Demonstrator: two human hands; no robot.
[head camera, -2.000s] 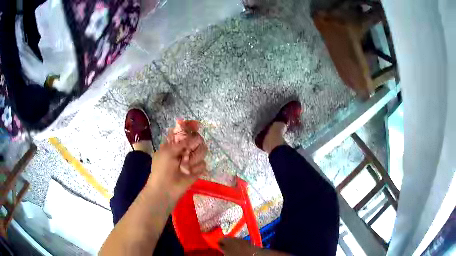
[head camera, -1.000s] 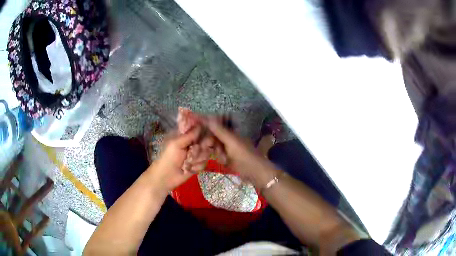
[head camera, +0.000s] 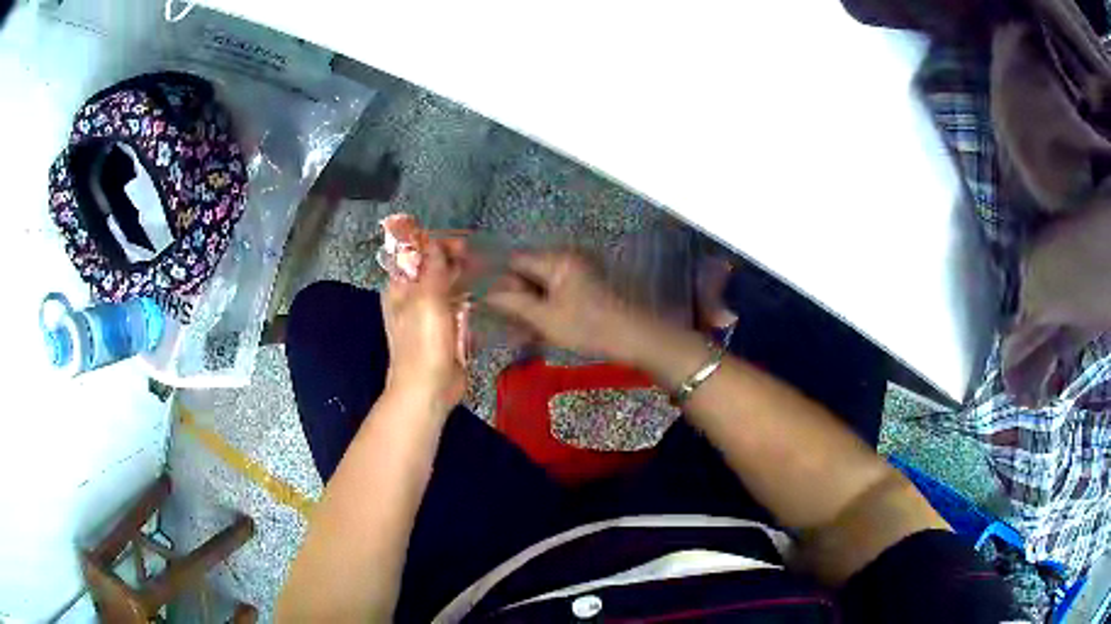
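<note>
My left hand (head camera: 424, 311) is raised over my lap, with its fingers bent and their pinkish tips pointing away from me. My right hand (head camera: 567, 299) is beside it on the right, blurred, with its fingers towards the left hand. A faint dark blur lies between the hands; I cannot tell whether it is a held thing. No garment shows in either hand. A plaid garment (head camera: 1036, 469) with brown lining (head camera: 1050, 110) lies at the right on the white table (head camera: 731, 110) and hangs over its edge.
The floral bag (head camera: 225, 183) and a light blue bottle (head camera: 116, 332) are at the left, on or beside a clear printed plastic sheet (head camera: 225, 347). A red stool (head camera: 524, 408) is under me. A wooden stool (head camera: 165, 573) is lower left, a blue crate (head camera: 950, 497) lower right.
The hands were clasped together and are now apart, the right one drawn to the right. The view has turned: more table and plaid garment show, and the bottle is fully in view.
</note>
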